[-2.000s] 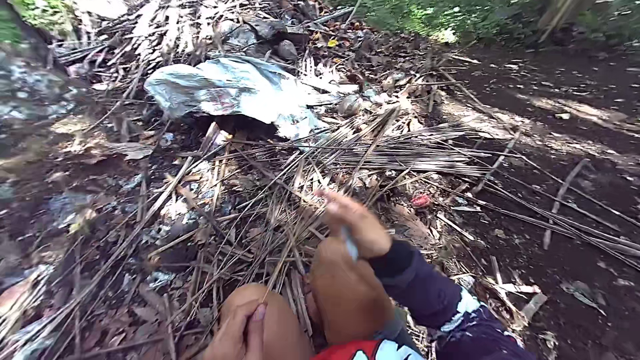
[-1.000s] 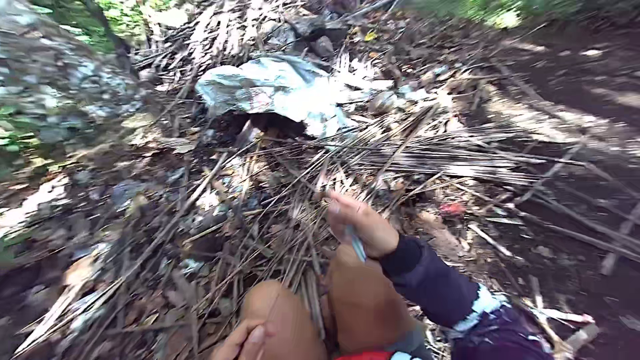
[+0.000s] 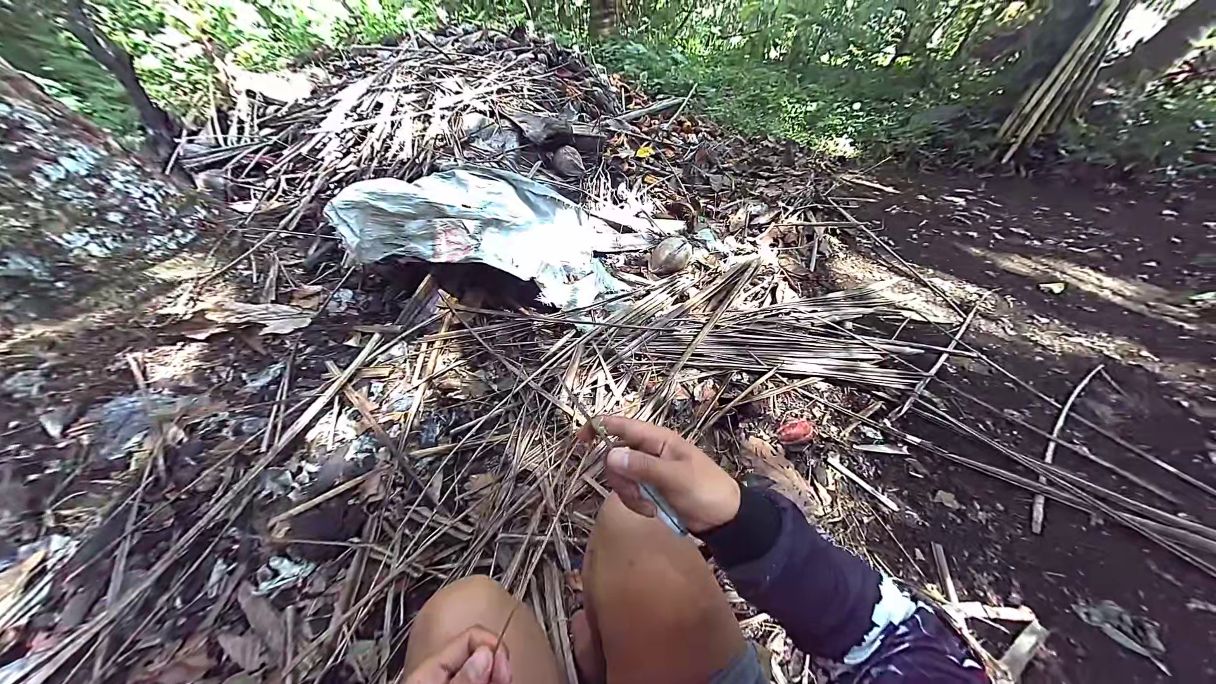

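My right hand (image 3: 670,475), in a dark sleeve, is raised just above my knee. Its fingers are closed on a thin light-blue object (image 3: 662,508), whose kind I cannot tell. Low in the view, my left hand (image 3: 465,657) rests by my other knee and pinches a thin dry stem (image 3: 507,619) between thumb and finger. Dry sticks and leaf ribs (image 3: 532,446) cover the ground in front of my knees. A bundle of thin dry palm ribs (image 3: 798,337) lies beyond my right hand.
A crumpled whitish plastic sack (image 3: 465,214) lies ahead, with a coconut husk (image 3: 671,255) beside it. Behind rises a heap of dry stalks (image 3: 380,114). A rock (image 3: 85,190) stands at left. A red object (image 3: 796,432) and a curved stick (image 3: 1056,446) lie to the right on dark soil.
The view has shifted, now showing more of the greenery behind. My hands keep nearly the same places over my knees.
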